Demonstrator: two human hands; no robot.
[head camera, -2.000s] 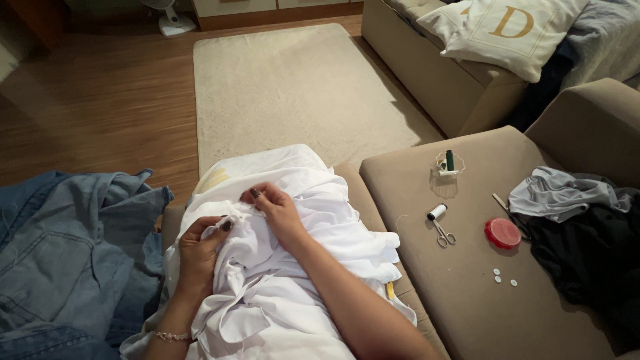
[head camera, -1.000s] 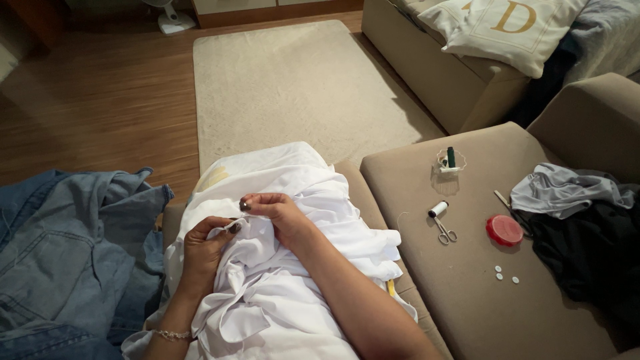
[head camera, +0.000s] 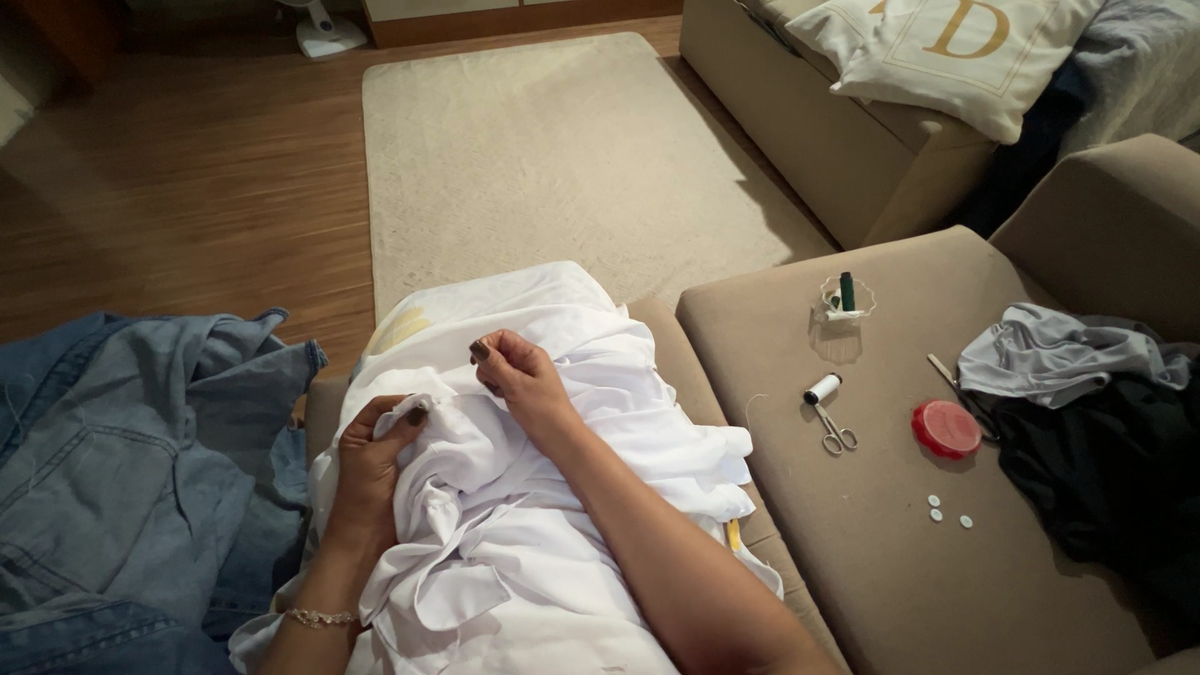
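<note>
White fabric (head camera: 562, 525) lies bunched over my lap. My left hand (head camera: 380, 445) pinches a gathered fold of it between thumb and fingers. Just right of that fold and a little above the cloth, my right hand (head camera: 516, 375) has its thumb and fingertips pressed together; whatever is between them is too small to make out. On the sofa seat to the right lie a white thread spool (head camera: 823, 387), small scissors (head camera: 834, 431), a red round container (head camera: 947, 429) and several white buttons (head camera: 936, 515). A clear scalloped dish (head camera: 864, 305) holds a dark green thread spool (head camera: 847, 292).
Blue denim (head camera: 94, 450) is heaped at the left. Black cloth (head camera: 1106, 478) and grey cloth (head camera: 1022, 352) lie against the sofa's right side. Beyond my lap are a beige rug (head camera: 562, 150), another upholstered seat with cushions (head camera: 966, 56), and a white fan base (head camera: 328, 36).
My right hand was close to my left hand at the fold one second ago; the two are now farther apart. My left hand still holds the white fabric.
</note>
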